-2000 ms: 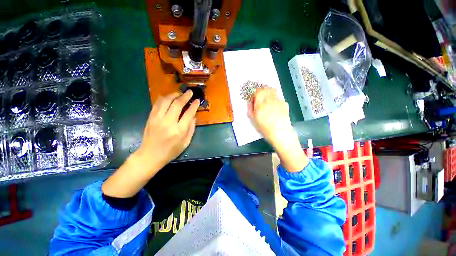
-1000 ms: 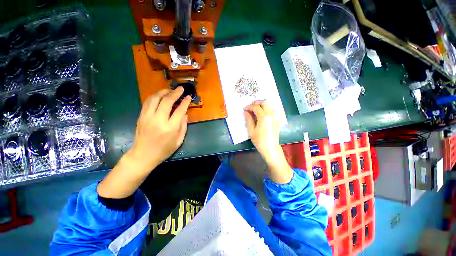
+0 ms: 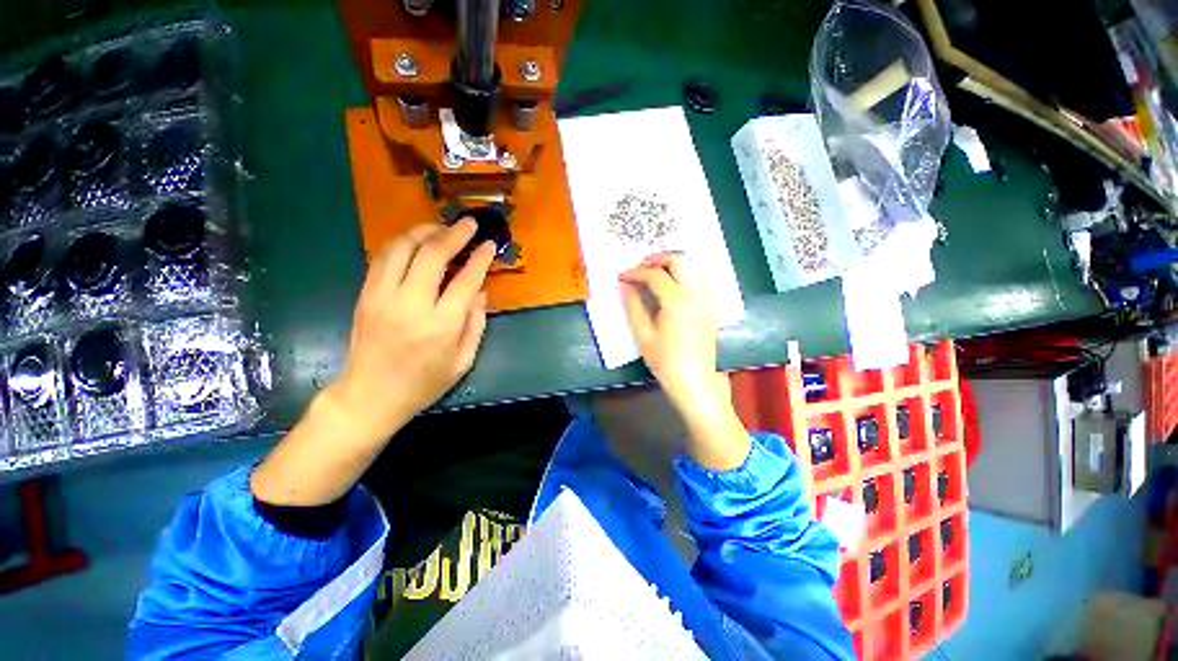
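Note:
My left hand (image 3: 420, 310) has its thumb and fingertips on a black housing (image 3: 488, 229), which sits in the fixture under the head of the orange toggle press (image 3: 468, 149). The fingers hide part of the housing. My right hand (image 3: 674, 323) is over the lower part of the white paper sheet (image 3: 607, 155), with thumb and index finger curled close together. Whether a tiny piece is between them is too small to tell. A loose pile of tiny metal pieces (image 3: 642, 218) lies on the sheet, just above my right fingertips.
A clear blister tray (image 3: 213, 271) with black parts lies at left. A white parts box (image 3: 762, 213) full of tiny metal pieces stands right of the sheet, beside a clear plastic bag (image 3: 904, 155). A red divided crate (image 3: 889, 462) with dark parts is below the bench edge at right.
My right hand has drawn back from the metal pile towards the sheet's near edge. My left hand stays at the housing. The whole view has shifted slightly.

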